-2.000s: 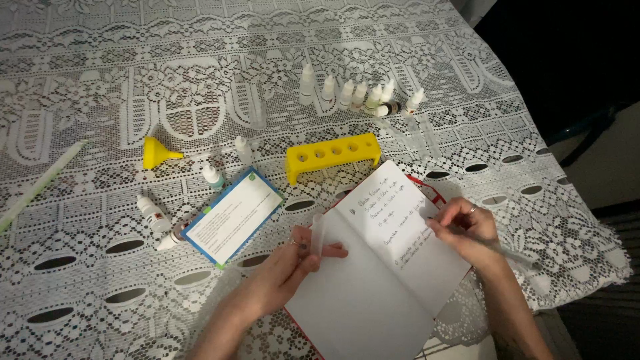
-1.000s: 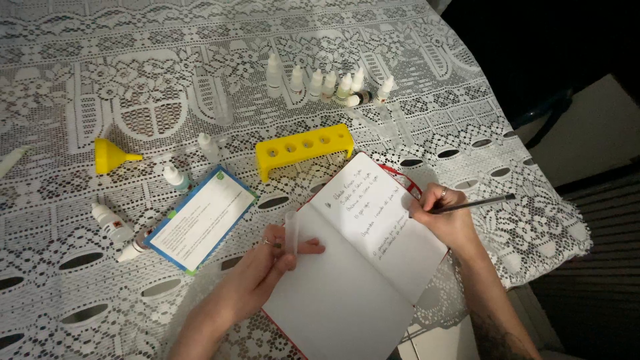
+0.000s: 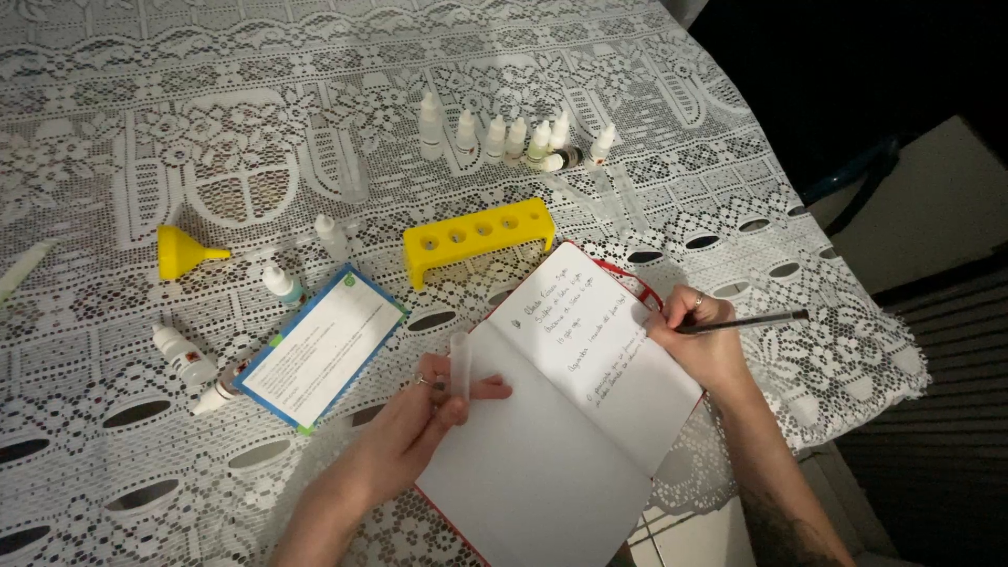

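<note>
An open notebook (image 3: 543, 465) with a red cover lies at the table's front edge, handwriting on its upper page. My right hand (image 3: 701, 339) grips a dark pen (image 3: 748, 321), its fingers resting on the written page at the right edge. Between the fingers of my left hand (image 3: 429, 417) stands a translucent plastic test tube (image 3: 461, 366), over the other, unwritten page. Just beyond the notebook is a yellow test tube rack (image 3: 480, 234) with round holes. A printed card with a blue border (image 3: 323, 346) lies left of the notebook.
Several dropper bottles (image 3: 494, 140) stand at the back, one dark bottle (image 3: 563, 160) lying among them. Clear tubes (image 3: 618, 197) lie nearby. At left are a yellow funnel (image 3: 185, 252), a teal-liquid bottle (image 3: 283, 285) and white-capped bottles (image 3: 185, 354). A lace cloth (image 3: 378, 504) covers the table.
The pen in my right hand has tilted, its back end now pointing right. My left hand still holds the tube over the notebook. The view has shifted somewhat.
</note>
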